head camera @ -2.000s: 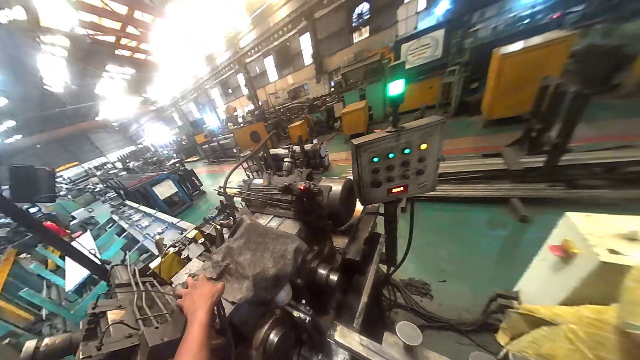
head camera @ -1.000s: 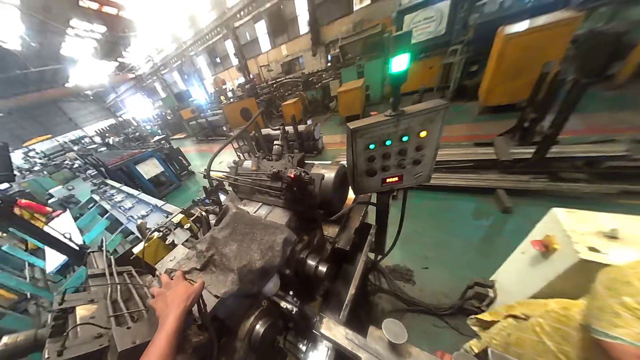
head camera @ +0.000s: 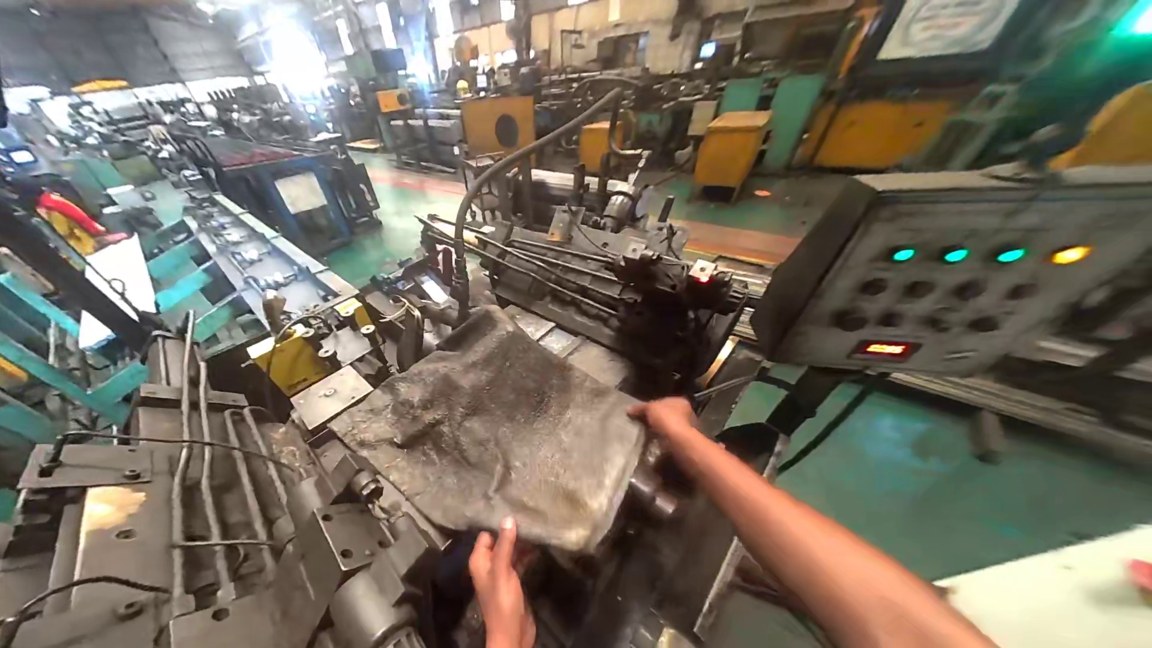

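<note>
A dirty grey cloth or sheet [head camera: 504,423] lies over the middle of a greasy metal machine. My right hand [head camera: 668,421] pinches its right corner between thumb and fingers. At the cloth's near edge is my left hand [head camera: 499,576], thumb up against the edge; its fingers are partly hidden, so its hold is unclear. Just below my right hand, a round metal shaft [head camera: 652,495] shows beside the cloth.
A control panel [head camera: 954,270] with lit buttons and a red display stands at the right. Metal pipes [head camera: 207,486] run over the machine block at left. A bent hose [head camera: 531,148] rises behind the cloth. Yellow cabinets [head camera: 731,148] stand farther back.
My right hand has come into view and taken hold of the cloth's right corner. My left hand has moved from the cloth's left side to its near edge. The view has moved closer.
</note>
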